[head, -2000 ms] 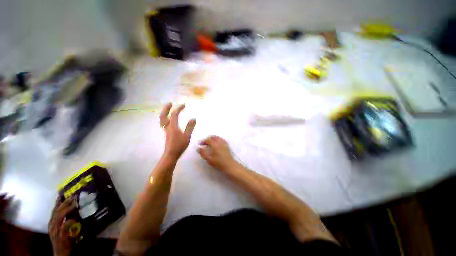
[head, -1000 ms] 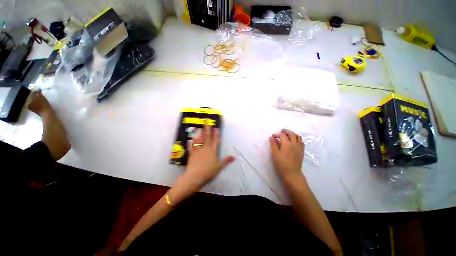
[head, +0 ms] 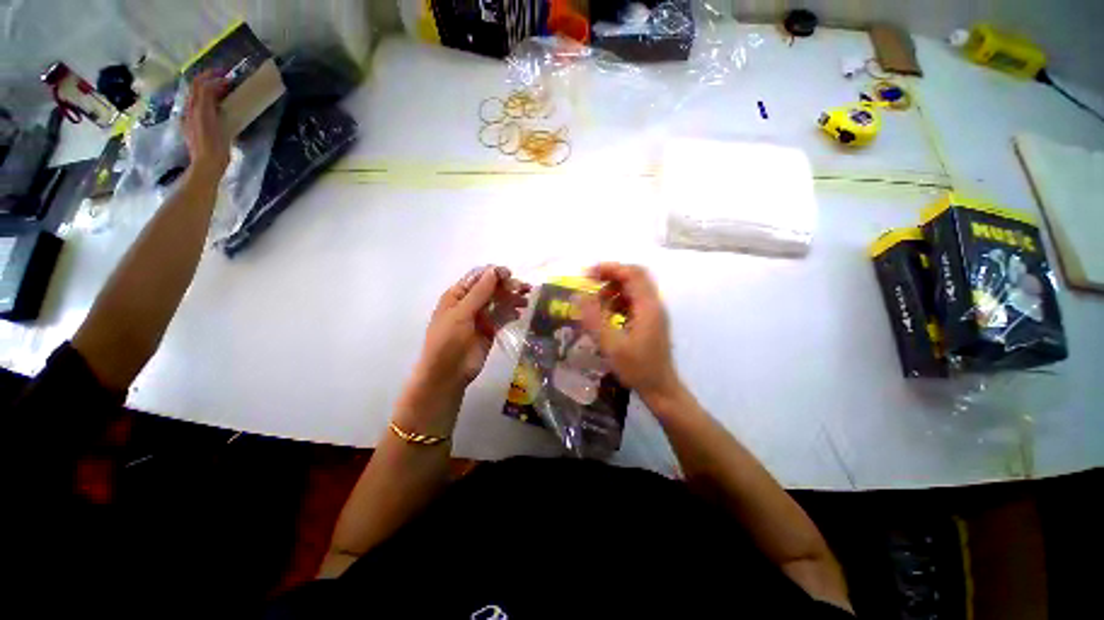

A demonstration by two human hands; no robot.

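Observation:
A black retail box with a yellow top [head: 567, 375] lies in front of me near the table's front edge. Clear film crosses its face. My right hand [head: 632, 327] is on the box's upper right, fingers bent over its top edge. My left hand [head: 466, 317] is at the upper left, fingertips pinched on thin clear film beside the box. How far the box sits inside the film is hard to tell. A stack of whitish poly bags [head: 739, 200] lies behind my right hand.
Bagged boxes [head: 999, 291] stand at right. Rubber bands [head: 527, 131], a black tray [head: 642, 34] and loose film lie at back. Small yellow round items [head: 850, 122] and a notebook [head: 1071, 206] are right. Another person's hand [head: 206, 119] holds a box over crumpled plastic at left.
My right hand has moved left onto the box. My left hand has left the box's face and now pinches film. The box has shifted right. The other person's arm has reached up to the plastic.

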